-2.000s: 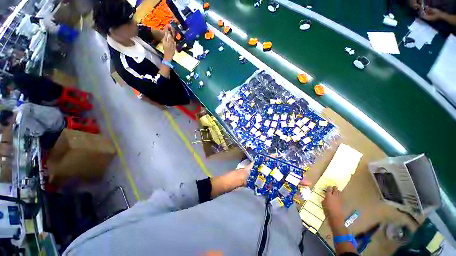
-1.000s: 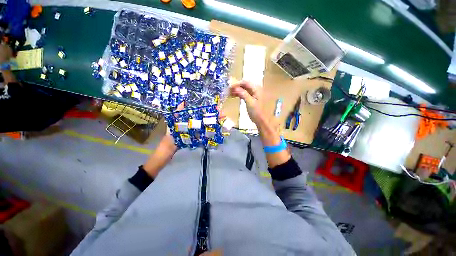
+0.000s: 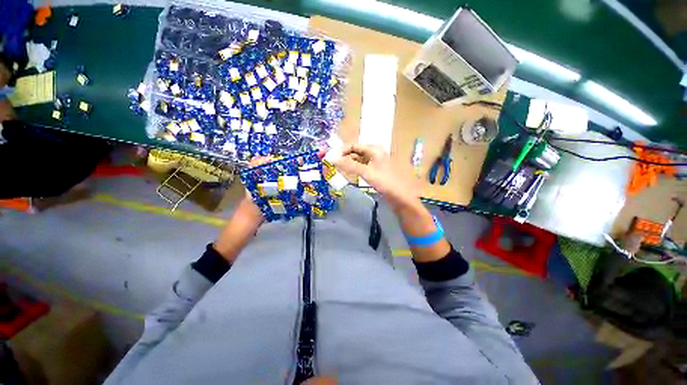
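Note:
My left hand [image 3: 250, 214] holds a cluster of blue circuit boards [image 3: 292, 184] with white and cream blocks over my lap at the bench edge. The boards hide most of its fingers. My right hand [image 3: 374, 169] is at the cluster's right side, thumb and fingers close together. A small pale piece [image 3: 334, 149] is at its fingertips; whether it is gripped is too blurred to tell. A long pale strip [image 3: 378, 101] lies on the cardboard beyond my right hand. A clear blister tray [image 3: 160, 94] with many piled boards [image 3: 275, 86] lies to the left.
On the cardboard [image 3: 343, 31] are an open bin [image 3: 471, 64], a tape roll [image 3: 479, 131], blue-handled cutters [image 3: 441, 167] and a small pale knife [image 3: 417, 152]. Green and dark hand tools [image 3: 531, 158] and black cables lie further right. Another person's dark sleeve [image 3: 45, 162] is at the far left.
The view has swung right, then slightly down. My right hand has left the pale strip and come to the board cluster's right edge. My left hand still holds the cluster.

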